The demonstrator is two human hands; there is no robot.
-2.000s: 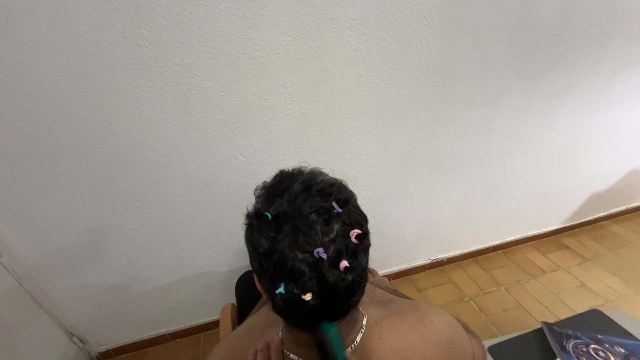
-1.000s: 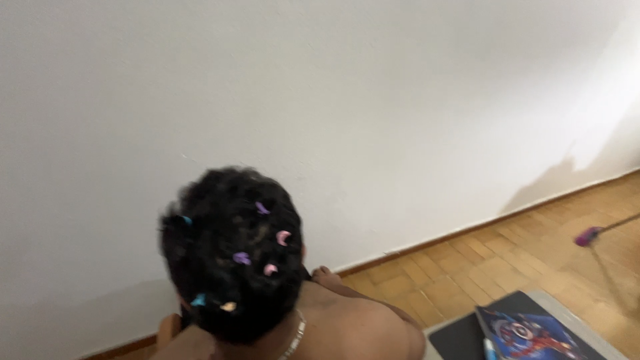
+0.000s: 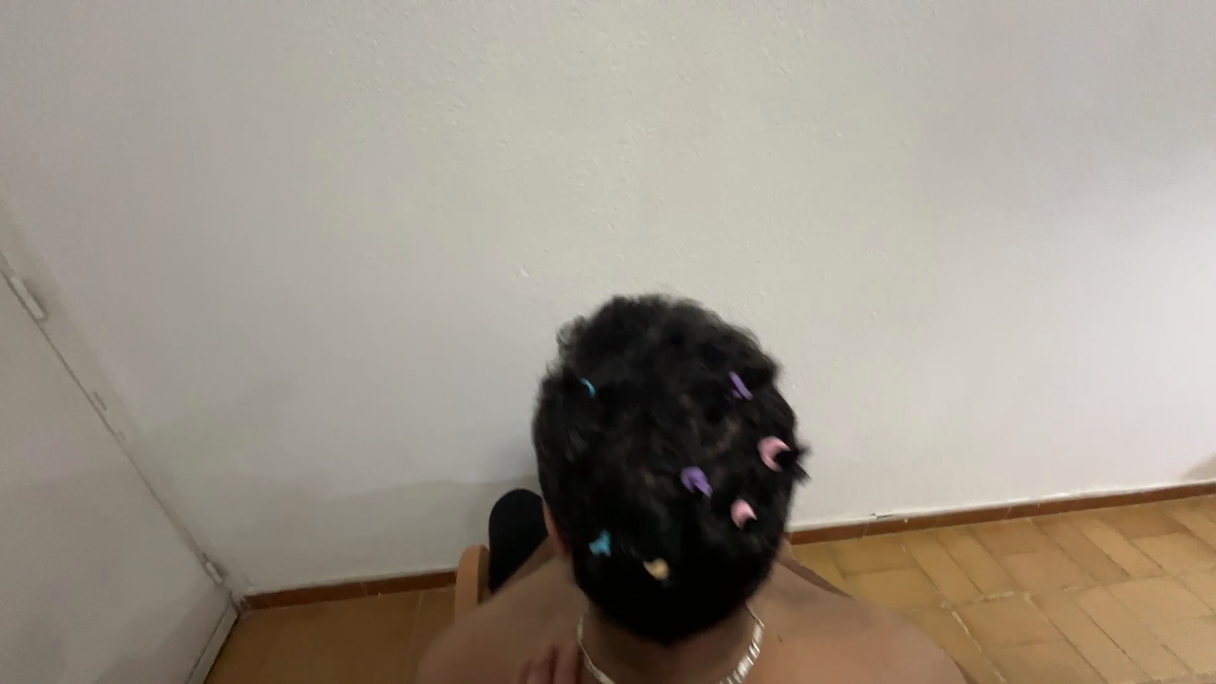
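A person with short dark curly hair [image 3: 665, 427] sits with their back to me. Small clips are fixed in the hair: purple ones [image 3: 696, 481], pink ones [image 3: 744, 514], blue ones [image 3: 599, 543] and a yellowish one [image 3: 656, 569]. Around the neck lies a light-coloured necklace [image 3: 750, 651]. At the bottom edge, the fingertips of what seems to be my left hand [image 3: 553, 665] rest on the skin beside the necklace; the rest of that hand is cut off. My right hand is out of sight.
In front of the person stands a white wall [image 3: 608, 171] with a brown skirting [image 3: 997, 513]. A wooden chair part [image 3: 469, 578] shows at the person's left. At the far left is a white door [image 3: 76, 494]. Tan tiles cover the floor [image 3: 1045, 579].
A green object at the nape two seconds ago is out of sight now. The view swung right, then back left, so the table with the magazine has left the frame.
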